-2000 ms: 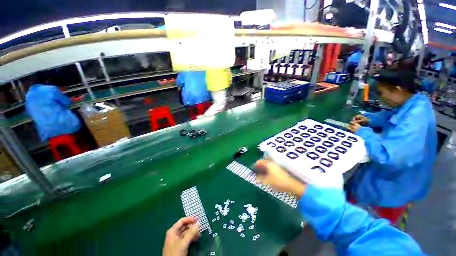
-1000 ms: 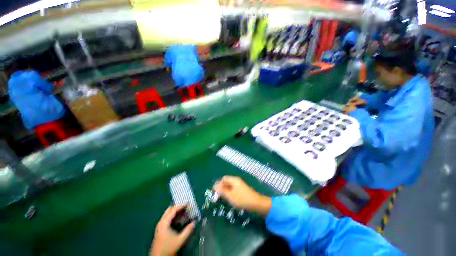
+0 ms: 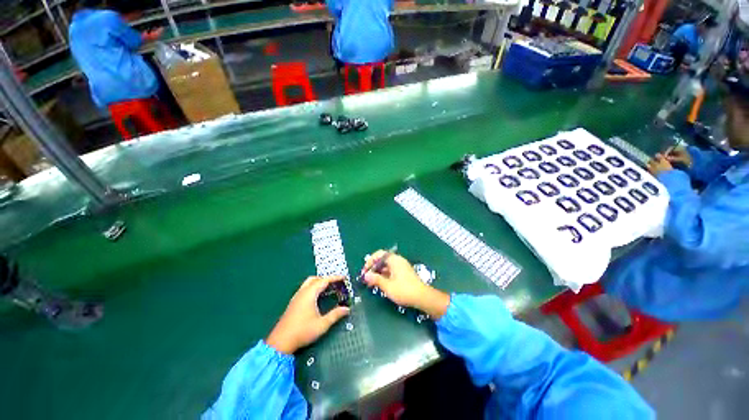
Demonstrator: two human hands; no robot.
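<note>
My left hand (image 3: 305, 316) holds a small black watch housing (image 3: 337, 292) between thumb and fingers, at the lower end of the short adhesive sticker sheet (image 3: 330, 246). My right hand (image 3: 402, 283) is just to the right, fingers pinched around thin dark tweezers (image 3: 383, 258); their tip is too small to make out. Small white adhesive pieces (image 3: 424, 274) lie beside and partly under my right hand. A few more lie near the bench edge. A longer sticker sheet (image 3: 460, 239) lies slanted to the right.
A white tray (image 3: 535, 225) with rows of black housings stands at the right, beside a seated person in blue (image 3: 698, 238). Loose black housings (image 3: 343, 124) lie farther back. A blue crate (image 3: 550, 64) stands at the far end. A dark object (image 3: 49, 302) is at the left edge.
My left hand now holds a black housing instead of touching the short sheet. My right hand has moved from the long sheet's far side to beside my left hand. The view has tilted down.
</note>
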